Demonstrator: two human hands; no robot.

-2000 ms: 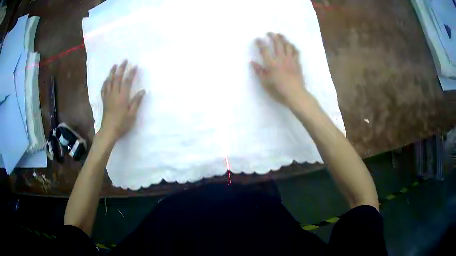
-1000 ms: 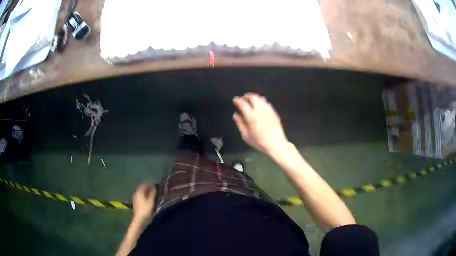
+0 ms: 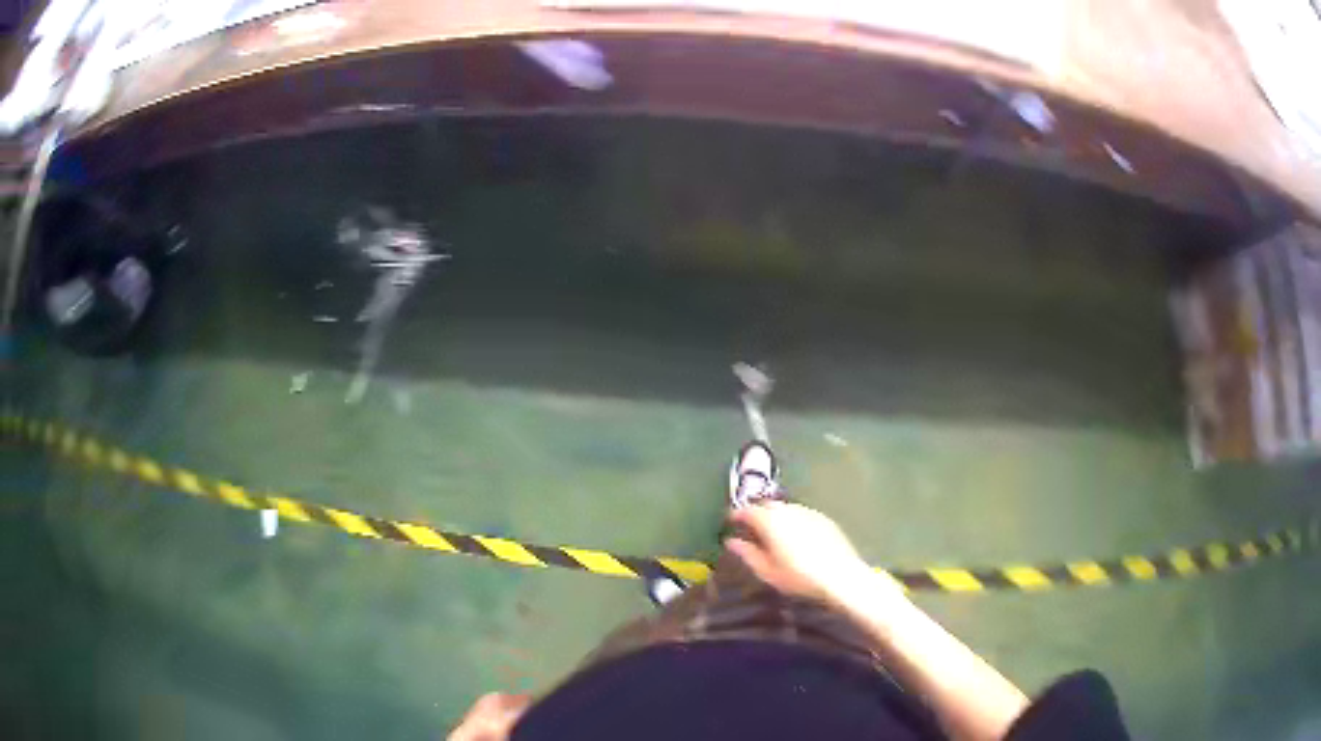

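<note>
The white fabric (image 3: 884, 18) lies on the table and shows only as an overexposed strip at the top edge of the picture. My right hand (image 3: 794, 550) is low over my lap and one shoe, away from the table. It is blurred, its fingers look curled, and I see nothing in it. My left hand (image 3: 496, 715) is at the bottom edge, blurred and mostly cut off, so its fingers cannot be made out.
The brown table's front edge (image 3: 638, 26) curves across the top. Striped goods (image 3: 1257, 355) stand beneath its right side. Yellow-black tape (image 3: 420, 536) crosses the green floor. Pale scraps or threads (image 3: 388, 290) lie on the floor. Dark items with pale parts (image 3: 99, 301) are at left.
The view has tilted down from the table to the floor. Both hands have left the fabric and are down near my body. The scissors and black-and-white item have left the clear view.
</note>
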